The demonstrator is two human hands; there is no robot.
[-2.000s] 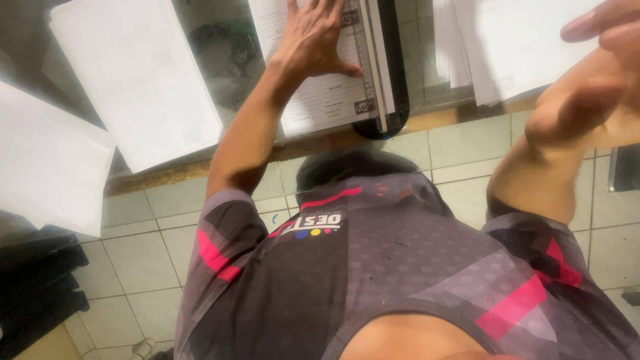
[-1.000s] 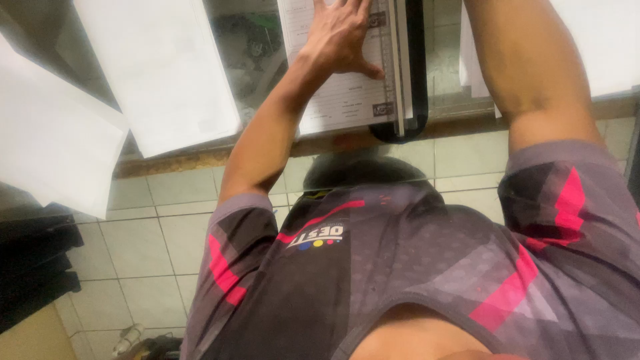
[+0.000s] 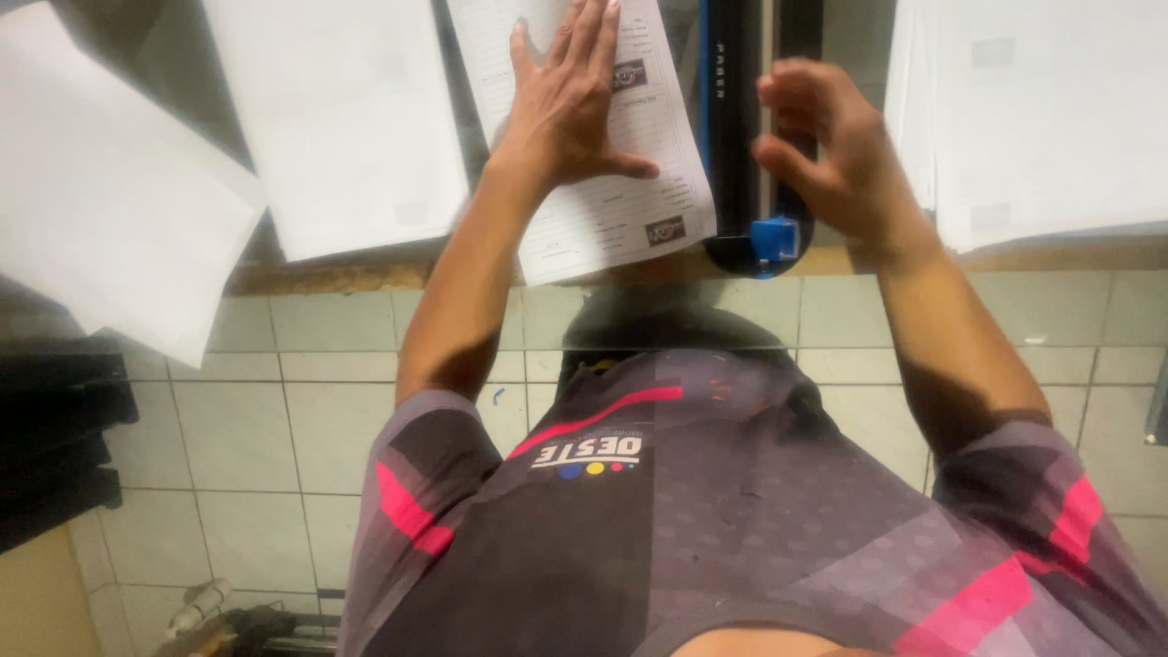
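My left hand (image 3: 575, 109) lies spread on a printed paper form (image 3: 602, 214), which sits tilted with its right edge beside a paper trimmer (image 3: 730, 119). The trimmer is dark with blue edges and a pale rail running lengthwise. A blue block (image 3: 776, 239), apparently the trimmer's cutting slide, is at its near end. Just right of the rail, my right hand (image 3: 830, 146) is raised with curved fingers, thumb and fingertips apart, and nothing visible between them. Whether its fingertips touch the trimmer cannot be told.
White paper sheets (image 3: 347, 128) lie left of the form, and another sheet (image 3: 109, 182) hangs over the table edge (image 3: 338, 276) at far left. More sheets (image 3: 1049, 137) lie to the right. Black stacked objects (image 3: 55, 438) stand at lower left above a tiled floor.
The form was straight along the trimmer and is now tilted, its lower end past the table edge. My right hand, out of view one second ago, is now beside the trimmer. The blue block has come into sight.
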